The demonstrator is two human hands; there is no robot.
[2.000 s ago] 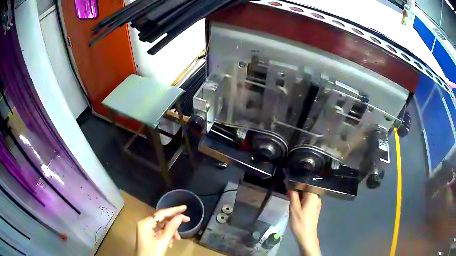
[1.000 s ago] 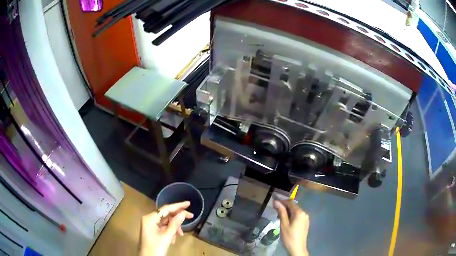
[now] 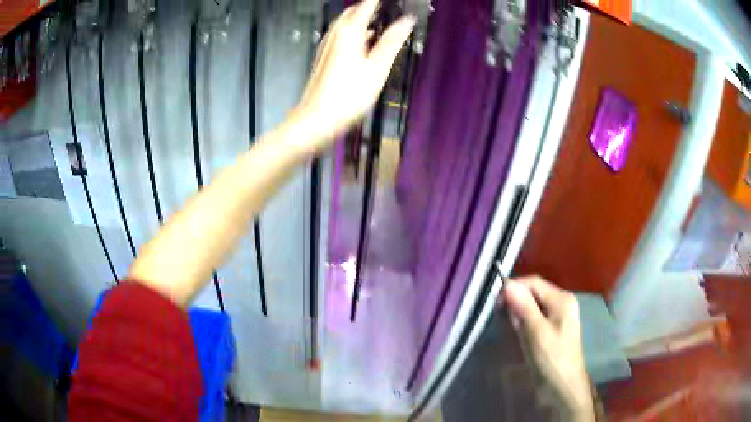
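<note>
My left hand is raised among the silver hanging clips at the top. Its thumb and forefinger are spread; its other fingertips are cut off by the top edge, so I cannot tell whether it grips a clip. My right hand is low on the right, with a thin, short metallic tool pinched in its fingertips. Long black rubber strips hang in a row from the clips. Another dark strip runs down close to the right hand's fingertips; I cannot tell whether they touch.
The grey booth wall stands behind the strips, with a purple curtain at its opening. A blue crate is at lower left. The orange door and grey-green stool are on the right.
The view has turned from the twin-wheel machine to the strips and booth. My left hand has risen from above the bin to the clips. My right hand has left the machine front.
</note>
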